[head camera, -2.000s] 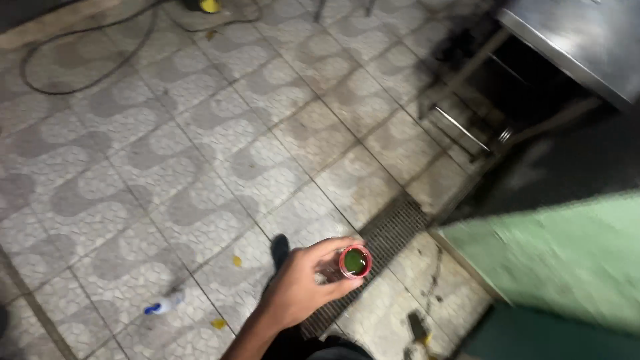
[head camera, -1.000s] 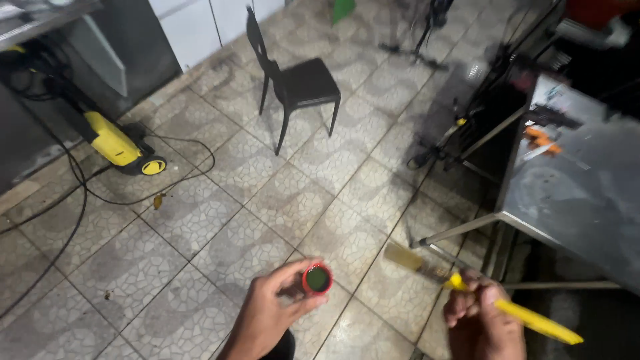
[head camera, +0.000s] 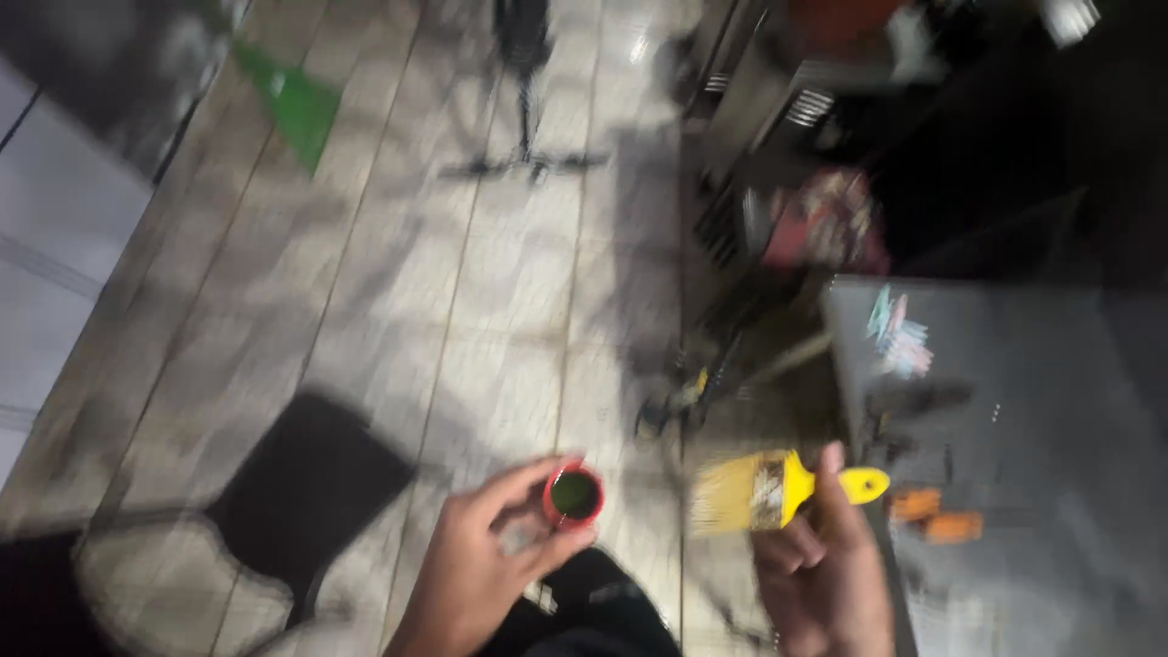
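Low in the head view, my left hand grips a small red-rimmed cup between thumb and fingers; dark green shows inside it. To its right, my right hand holds a flat paintbrush by its yellow handle. The brush's pale bristles point left, toward the cup, without touching it. Orange objects, too blurred to name, lie on the metal table just right of the brush handle.
A dark chair stands at lower left on the tiled floor. The metal table fills the lower right, with pastel-coloured items near its far corner. A black stand's base is at top centre.
The view has swung a lot. My right hand, out of sight in the oldest frame, holds the brush in both later ones. The brush now points more level to the left. The cup stays in my left hand.
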